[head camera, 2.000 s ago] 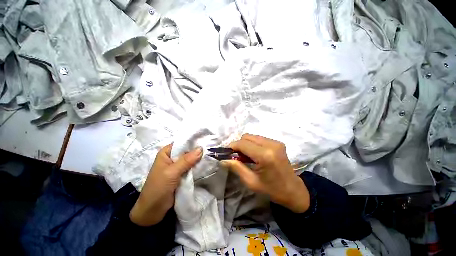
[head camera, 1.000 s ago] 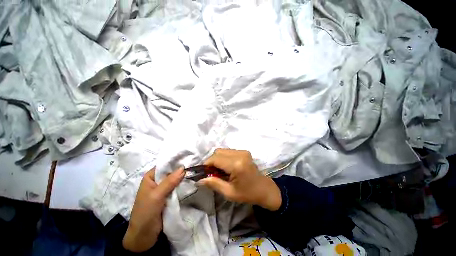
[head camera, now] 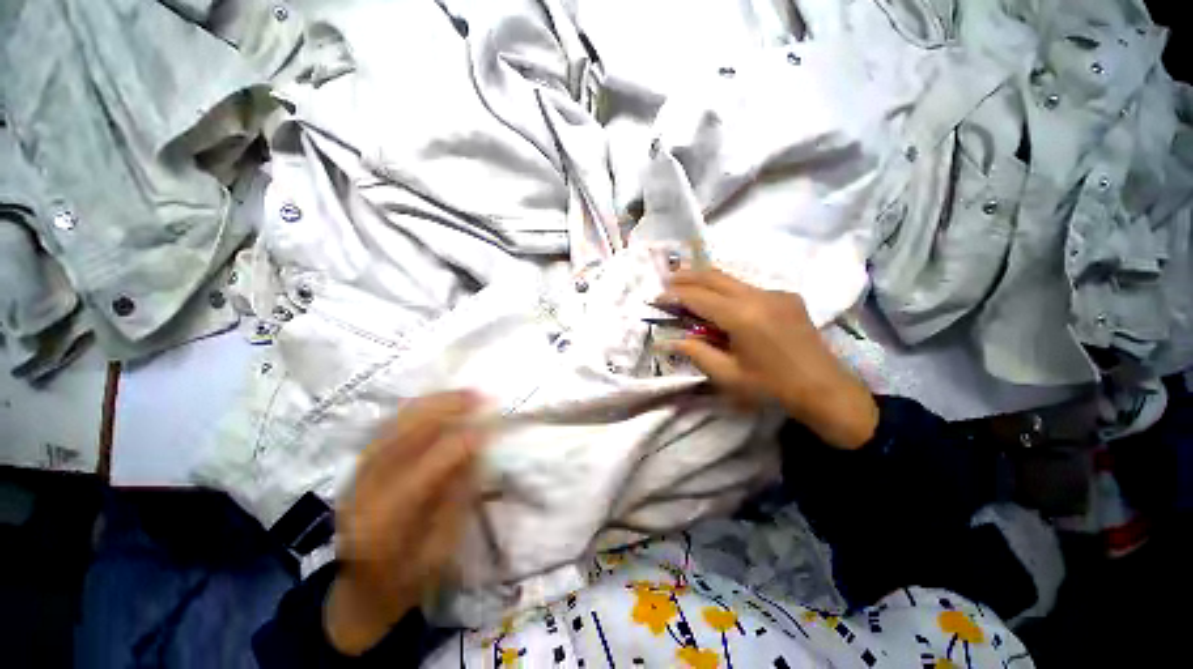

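Note:
The pale denim jacket [head camera: 589, 457] lies bunched over the table's front edge and my lap. My right hand [head camera: 765, 342] is on its upper middle, near several metal buttons, and holds the thread snips [head camera: 704, 329]. Their red handle shows between the fingers; their dark blades are mostly hidden. My left hand [head camera: 412, 490] is blurred and lies over the jacket's lower left part. Whether its fingers grip the cloth cannot be told.
Heaped pale jackets lie at the left [head camera: 131, 170] and right [head camera: 1047, 196]. The white table's edge [head camera: 170, 418] shows at the left. Dark blue cloth [head camera: 170, 575] hangs below it. A yellow-flowered white cloth [head camera: 733, 627] covers my lap.
The jacket has been turned and spread, and its buttons now show near my right hand. My right hand with the snips has moved up and right, away from my left hand, which is now blurred.

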